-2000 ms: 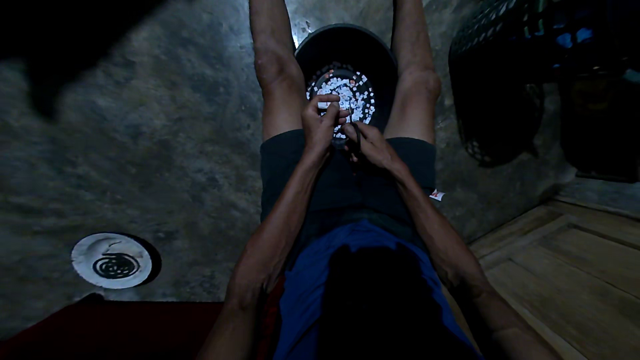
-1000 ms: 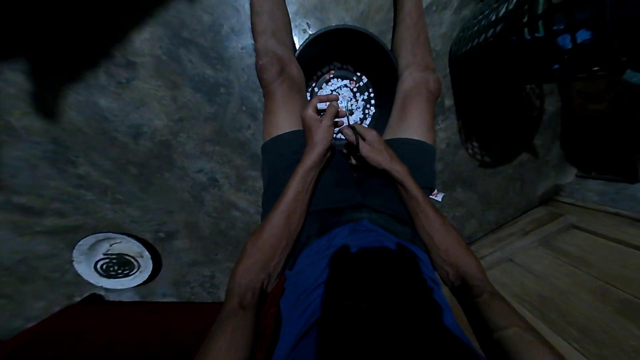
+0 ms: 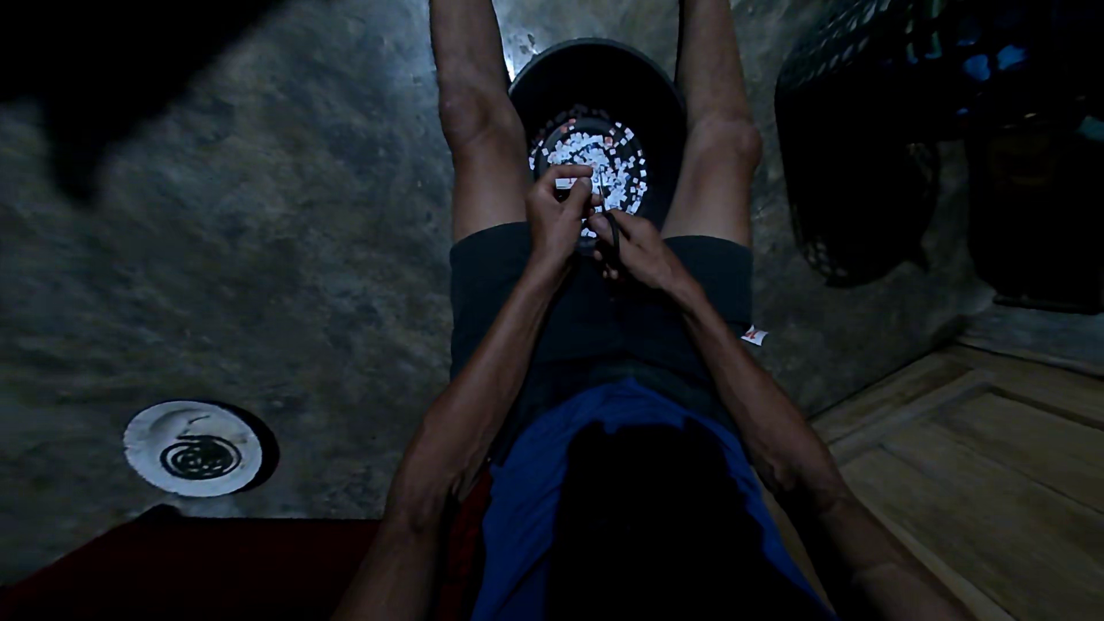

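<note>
A dark round tub (image 3: 660, 95) stands between my legs, with many small white cut pieces (image 3: 582, 148) spread over its bottom. Over its near side, my left hand (image 3: 556, 211) pinches a small white strip (image 3: 566, 183) between fingers and thumb. Close to its right, my right hand (image 3: 638, 246) is closed around the dark handles of a pair of scissors (image 3: 614, 231). The blades point up toward the strip; whether they touch it is hard to tell in the dim light.
On the concrete floor at the lower left lies a white dish (image 3: 142, 440) with a dark coil (image 3: 203, 457) in it. A dark openwork basket (image 3: 798, 172) stands at the right. Wooden panelling (image 3: 992, 457) fills the lower right. A small white scrap (image 3: 754, 335) lies beside my shorts.
</note>
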